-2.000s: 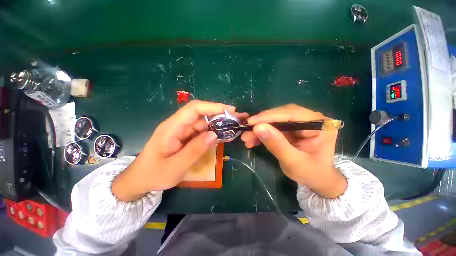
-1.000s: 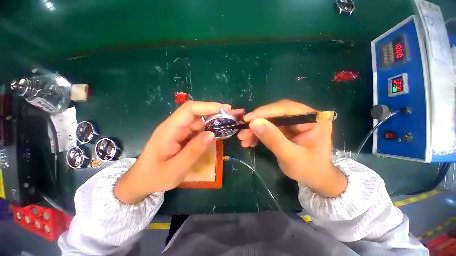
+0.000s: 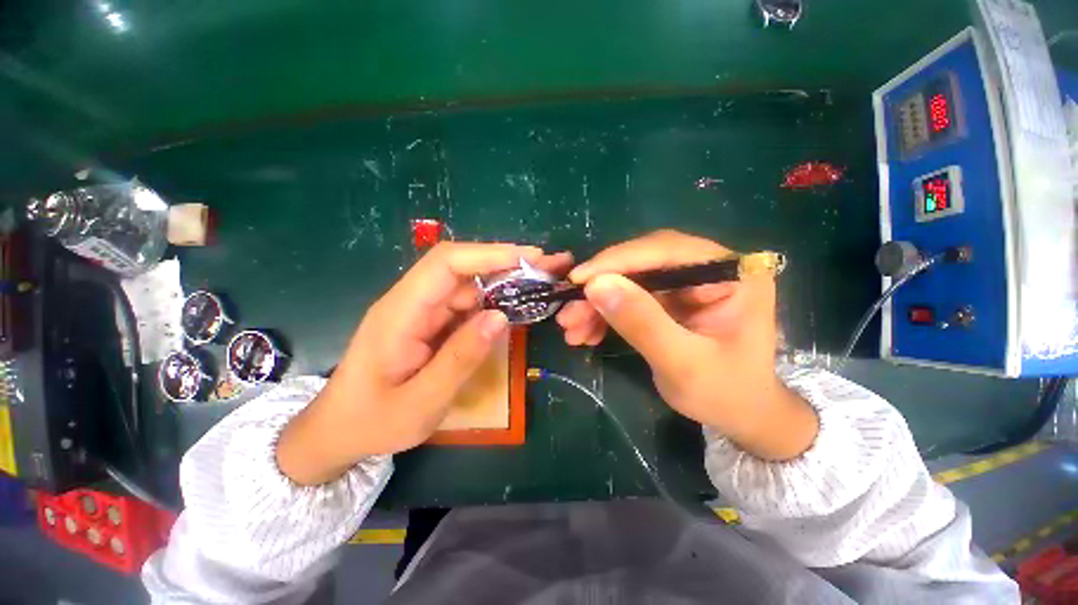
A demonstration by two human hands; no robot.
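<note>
My left hand (image 3: 408,343) holds a silver watch head (image 3: 520,296) between thumb and fingers, its dark detailed inside facing up. My right hand (image 3: 697,343) holds a black pen-like tool with a brass-coloured rear end (image 3: 697,275), probably a screwdriver. Its tip is over the inside of the watch head; whether it touches is too small to tell. Right fingertips are close to the case's right side. An orange-red pad with a pale centre (image 3: 517,408) lies below the left hand and is partly hidden by it.
Three watch heads (image 3: 252,355) lie at left by a white paper (image 3: 154,310), a clear bottle (image 3: 112,225) and a tan block (image 3: 189,225). A blue control unit (image 3: 946,225) stands at right. A small red piece (image 3: 426,233) lies above the pad. Another watch head (image 3: 779,12) is far back.
The tool's rear end has swung slightly up and left in the picture, with my right hand. My left hand still holds the watch head. The far watch head sits higher and further left in view.
</note>
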